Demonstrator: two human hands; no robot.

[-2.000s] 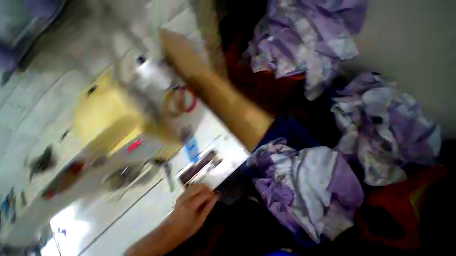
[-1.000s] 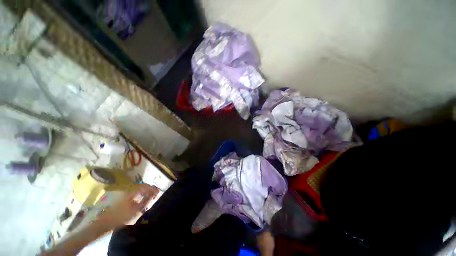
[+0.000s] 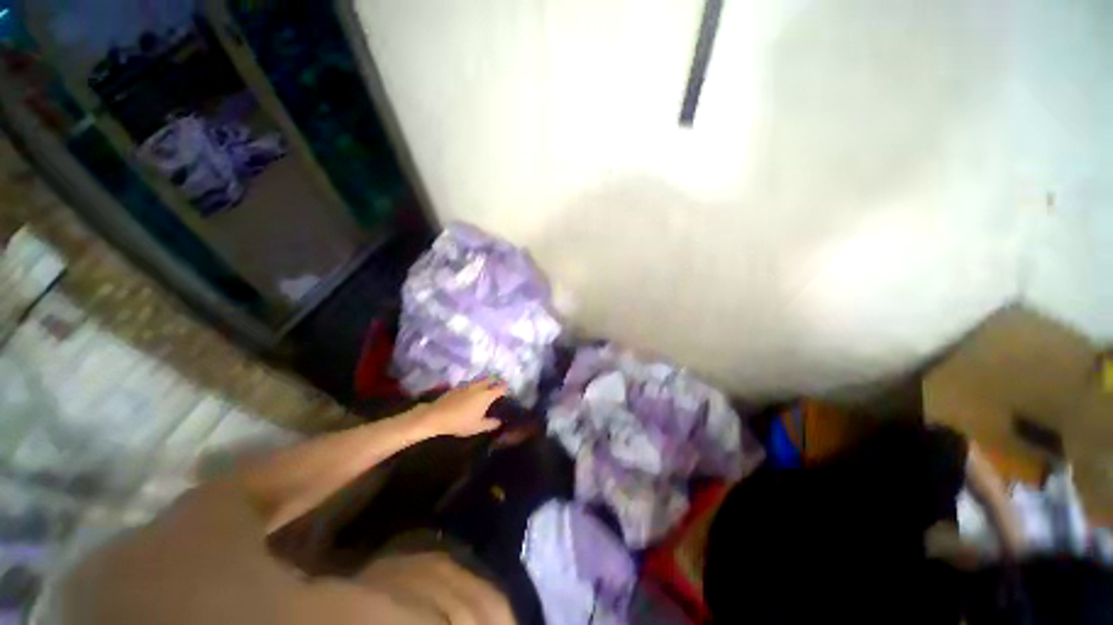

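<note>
Bunched lilac and whitish floral garment pieces (image 3: 476,311) sit in a red basket (image 3: 375,363). A second bunch (image 3: 653,433) lies nearer, and part of a third (image 3: 571,562) shows low in the view. A bare forearm enters from the left, its hand (image 3: 470,409) at the lower edge of the far bunch; whether it grips cloth is unclear. A second area of bare skin (image 3: 427,588), blurred and cut off, lies at the bottom. I cannot tell which hand is my left or my right.
A pale wall (image 3: 781,244) runs behind the bunches. A doorway or glass panel stands upper left, with more lilac cloth (image 3: 210,159) seen there. A dark-clothed person (image 3: 830,525) is at the right, with a bare forearm (image 3: 998,507) beside them. A brown board (image 3: 1013,366) stands far right.
The view has swung right, so the sewing machine and thread cones are out of view. A hand now reaches to the far bunch. The nearest bunch sits lower and is partly cut off.
</note>
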